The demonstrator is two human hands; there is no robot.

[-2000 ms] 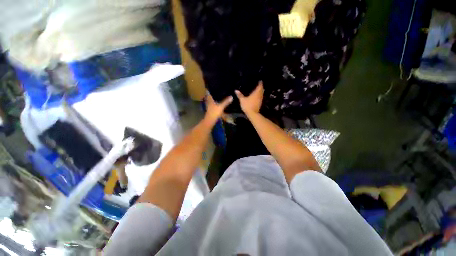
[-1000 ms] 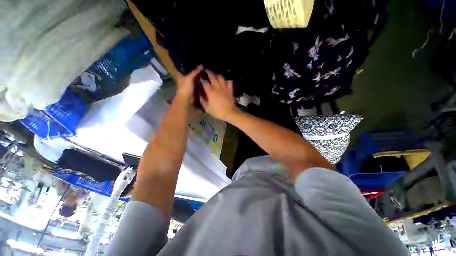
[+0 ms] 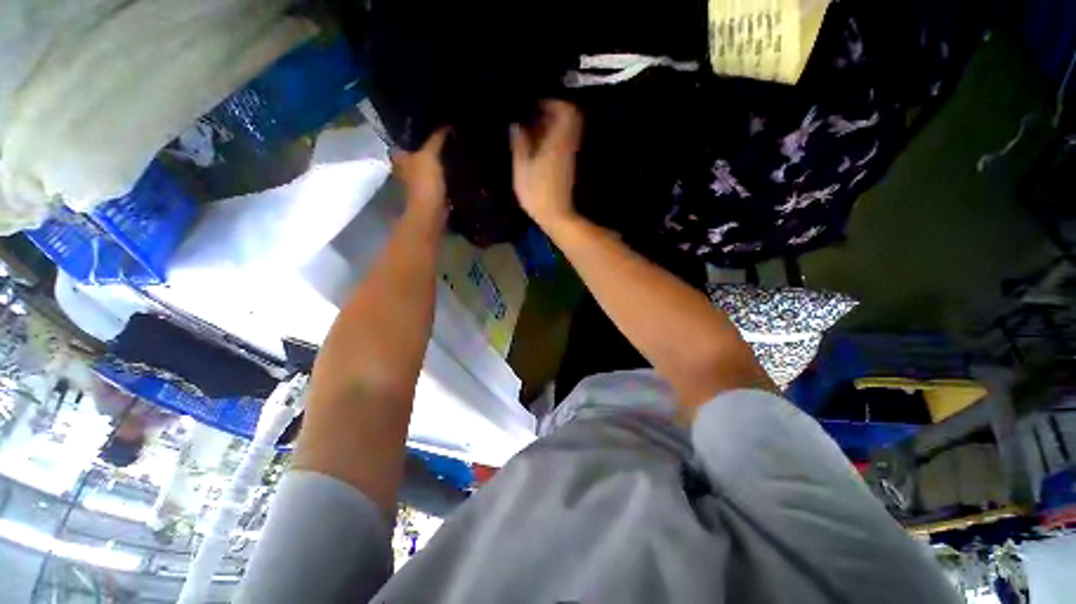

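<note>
A large heap of black cloth (image 3: pixel 643 148) lies at the top centre, with a pale-printed part (image 3: pixel 773 177) on its right. A yellow ticket with writing (image 3: pixel 761 38) and a thin white strip (image 3: pixel 619 69) lie on it. My left hand (image 3: pixel 421 171) is at the heap's left lower edge; its fingertips are against the dark cloth, and whether they grip it is hidden. My right hand (image 3: pixel 548 163) is on the black cloth a little to the right, with thumb and fingers apart. Dark cloth shows between the hands.
The white-covered table (image 3: pixel 254 236) is at left, with a blue basket (image 3: pixel 151 218), pale cloth (image 3: pixel 106 94) and a white hose (image 3: pixel 242 496). Printed carton flap (image 3: pixel 490 293) is below my hands. A speckled stool (image 3: pixel 788 321) and blue bin (image 3: pixel 867 431) are at right.
My hands were close together a second ago and are now farther apart, my right hand having moved up and right. The cloth heap, ticket and white strip show farther right.
</note>
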